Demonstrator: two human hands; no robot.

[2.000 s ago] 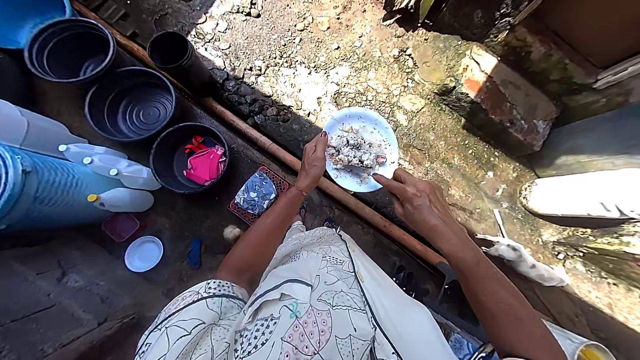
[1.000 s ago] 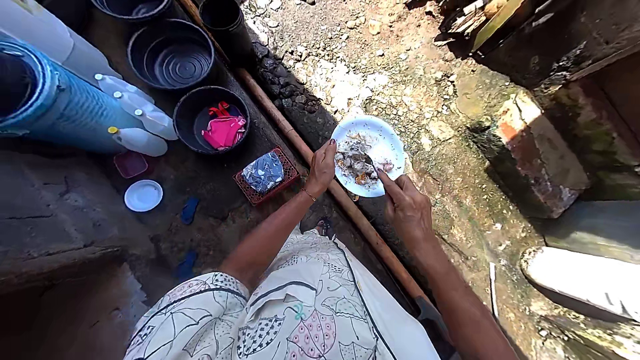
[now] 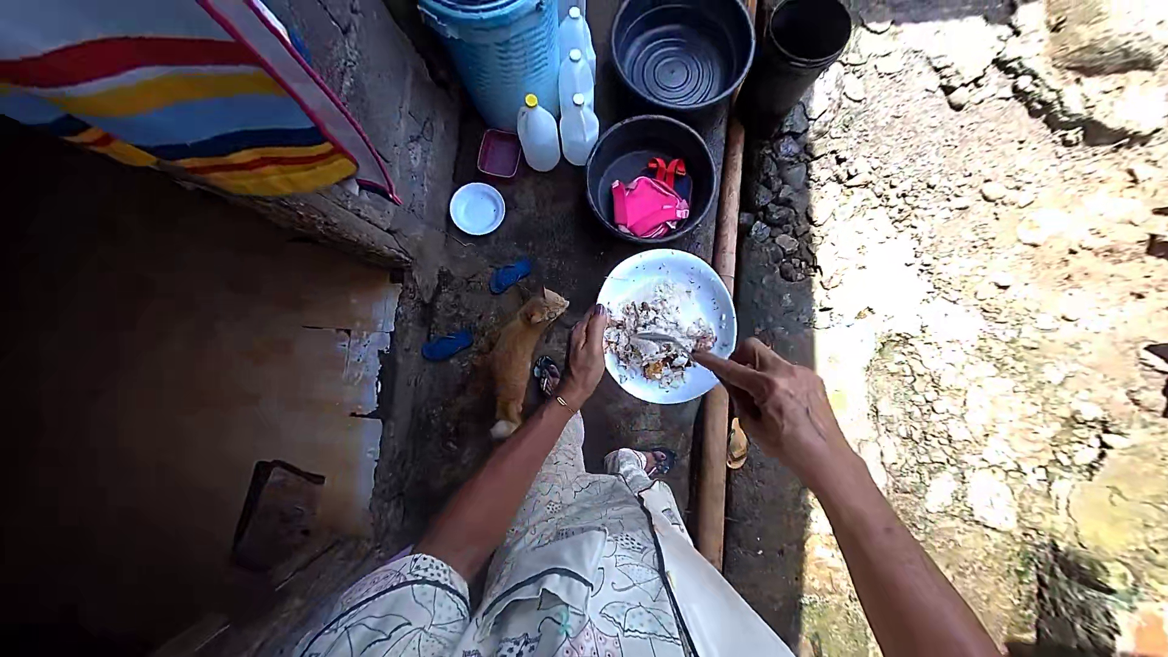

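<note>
My left hand [image 3: 585, 354] grips the left rim of a white plate [image 3: 637, 274] in front of me. Rice mixed with brown and orange scraps [image 3: 664, 315] lies across the plate's middle. A metal spoon [image 3: 663, 340] rests in this food, its handle end held in my right hand [image 3: 768, 394] at the plate's right side, with the index finger stretched along it. An orange cat [image 3: 517, 360] stands on the ground just left of my left hand, its head turned toward the plate.
A black basin [image 3: 602, 196] with pink cloth stands beyond the plate, another black basin [image 3: 683, 57] behind it. Plastic jugs [image 3: 538, 137], a blue barrel [image 3: 505, 68], a small white dish [image 3: 477, 209] and blue slippers [image 3: 447, 345] are at left. A bamboo pole [image 3: 712, 474] runs lengthwise; rubble lies right.
The view has swung far to the left. The plate, held over the rubble side of the pole before, is now over its near side. The orange cat has come into view.
</note>
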